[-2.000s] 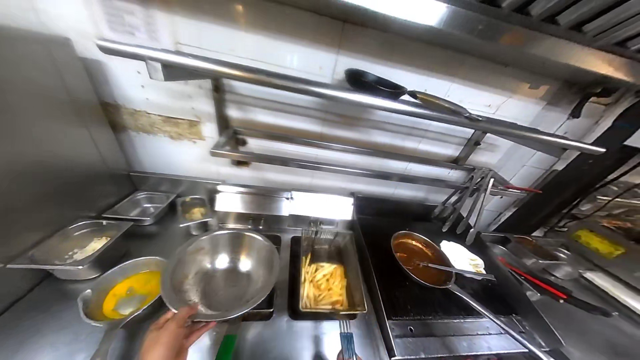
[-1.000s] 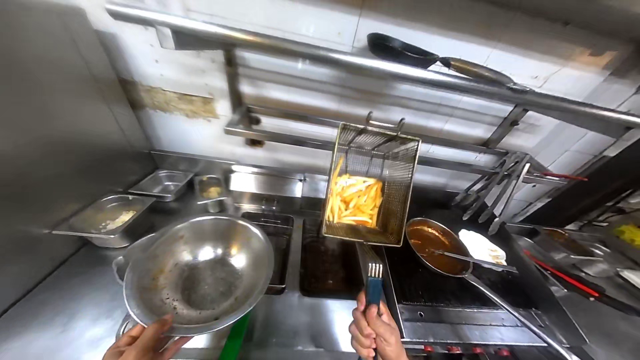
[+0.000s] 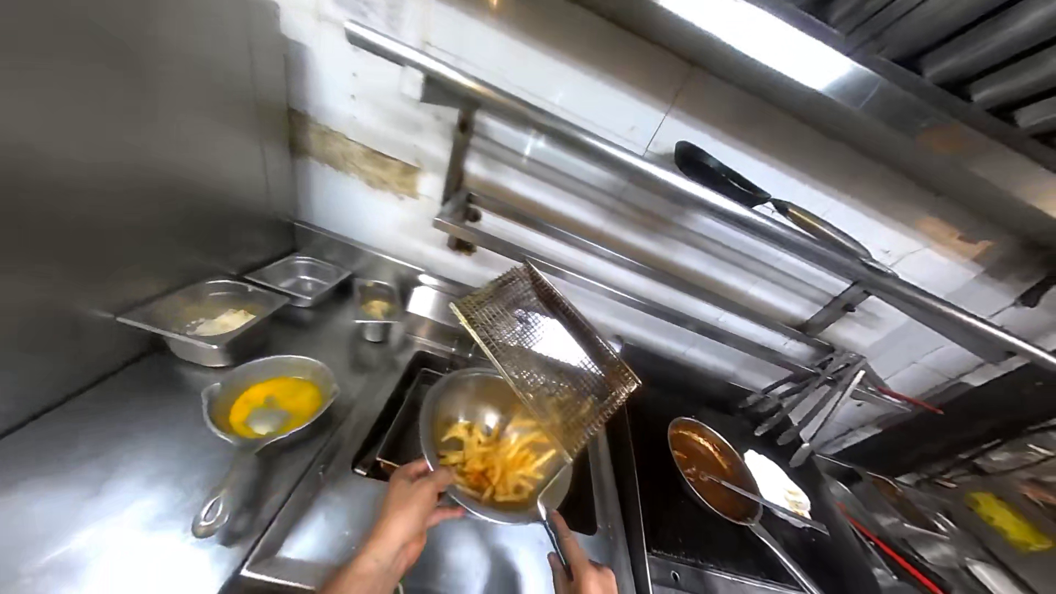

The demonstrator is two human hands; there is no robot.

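My left hand (image 3: 412, 507) grips the near rim of a steel mixing bowl (image 3: 528, 518), which is above the fryer wells. French fries (image 3: 499, 458) lie in the bowl. A wire fry basket (image 3: 544, 346) is tipped over the bowl's right side, its lower end against or just above the fries. My right hand (image 3: 582, 561) is closed around the basket's handle, just right of the bowl. Whether any fries still sit in the basket's lower end is hard to tell through the mesh.
On the left counter stand a pan with yellow liquid (image 3: 276, 404) and several steel containers (image 3: 223, 318). To the right, a pan of brown sauce (image 3: 714, 470) sits on the black cooktop beside a white item (image 3: 775, 487). Tongs (image 3: 813, 396) hang from the wall rail.
The basket, upright with fries in my right hand a second ago, is now tipped over the bowl. The bowl, empty before, has moved right and holds fries. The view has tilted.
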